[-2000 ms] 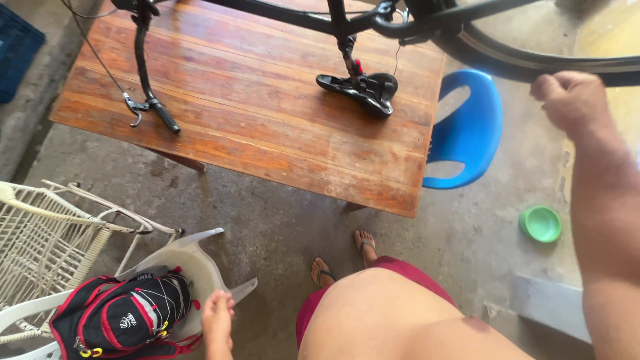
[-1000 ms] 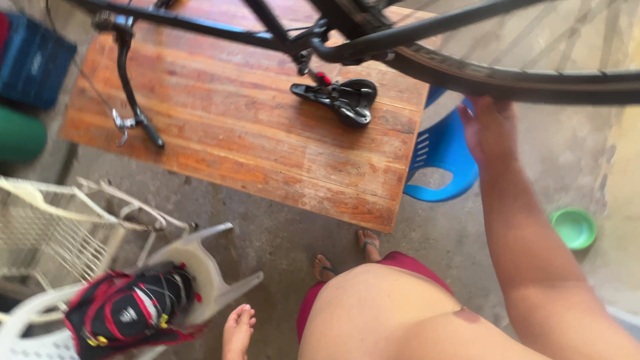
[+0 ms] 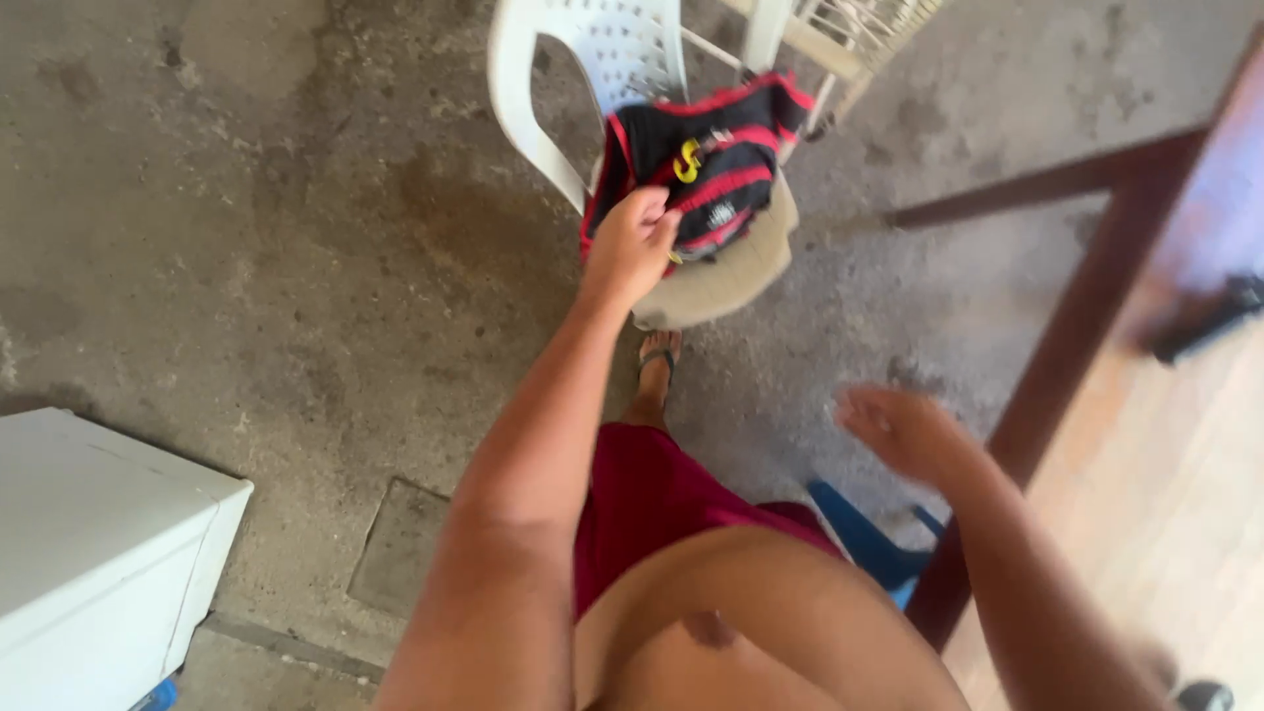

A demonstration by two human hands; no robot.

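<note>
A black and red backpack (image 3: 731, 168) with a yellow clip lies on the seat of a white plastic chair (image 3: 716, 286). My left hand (image 3: 637, 242) reaches over the near left side of the backpack, its fingers curled; whether it touches or grips the fabric cannot be told. To the right, beside the edge of the wooden table (image 3: 1076, 346), my right hand (image 3: 894, 430) hangs over the floor with its fingers loosely extended and slightly blurred. Nothing shows in it.
A white metal-framed chair (image 3: 859, 39) stands behind the plastic one. Part of a blue chair (image 3: 874, 548) shows below the table. A white box-like appliance (image 3: 109, 553) is at the lower left. A dark bicycle part (image 3: 1210, 316) rests on the tabletop.
The view has swung far toward the chair. My right hand has left the bicycle wheel, beside which it was raised before. My left hand, formerly away from the backpack, is now over it.
</note>
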